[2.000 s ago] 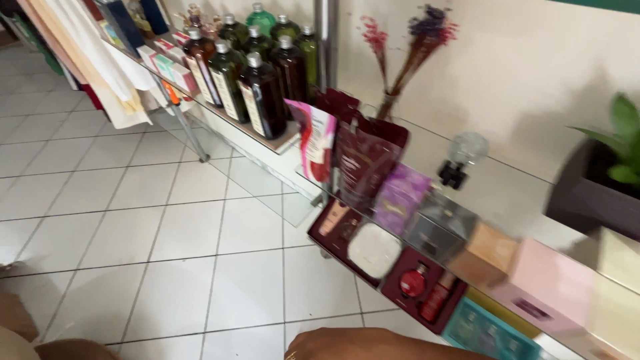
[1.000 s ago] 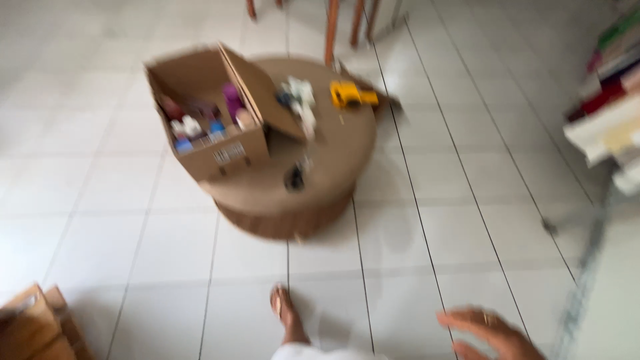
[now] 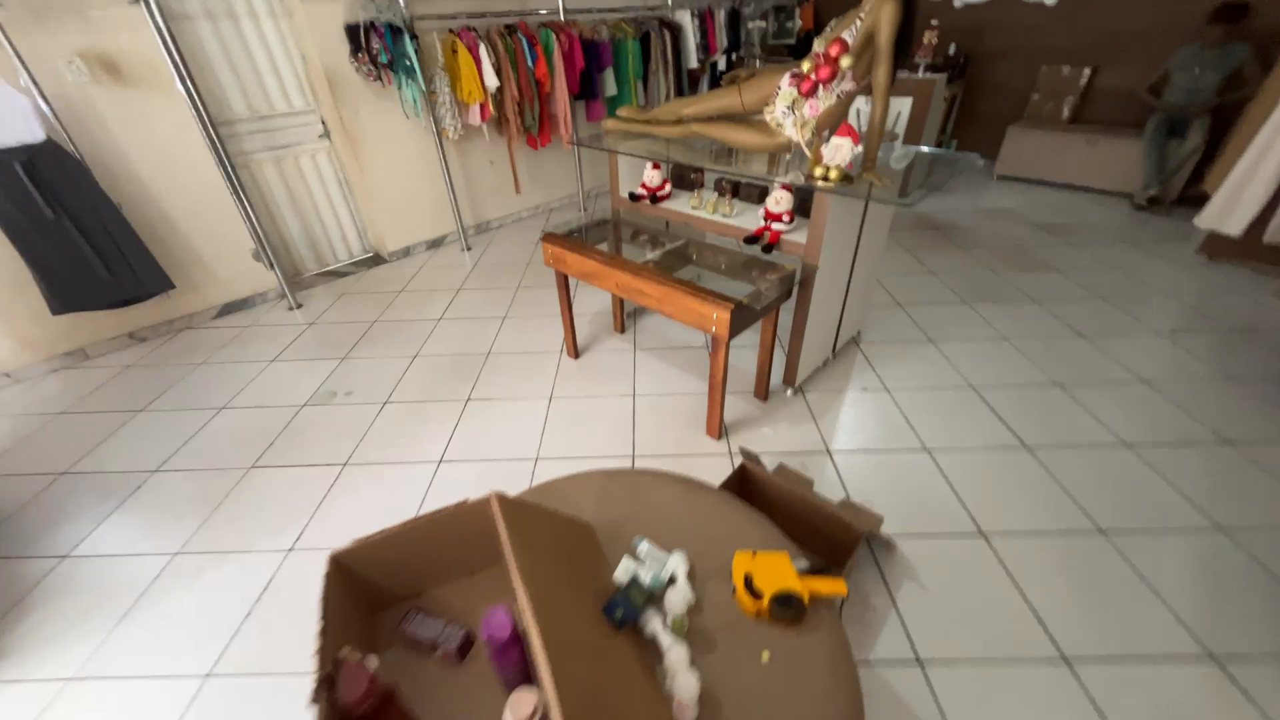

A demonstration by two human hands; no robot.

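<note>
Neither of my hands is in view. Below me stands a round brown ottoman (image 3: 640,490). On its left side an open cardboard box (image 3: 400,540) holds a purple bottle (image 3: 506,645), a small dark packet (image 3: 437,634) and a reddish bottle (image 3: 362,688). Beside the box's flap lie small white and dark blue items (image 3: 650,585) and a string of white, puffy pieces (image 3: 675,670). A yellow tape dispenser (image 3: 785,585) rests further right. Behind it, at the ottoman's edge, is a second open cardboard box (image 3: 800,510).
A wooden table with a glass top (image 3: 640,275) stands ahead, against a glass-topped display counter (image 3: 840,290) bearing a reclining mannequin (image 3: 700,105) and Santa figures. Clothes hang on a rack (image 3: 540,75) behind. A person (image 3: 1190,110) is at the far right. Metal poles rise at left.
The view has swung from the product shelf to the ottoman, then up toward the shop. A hand seen low in both earlier frames is out of view now.
</note>
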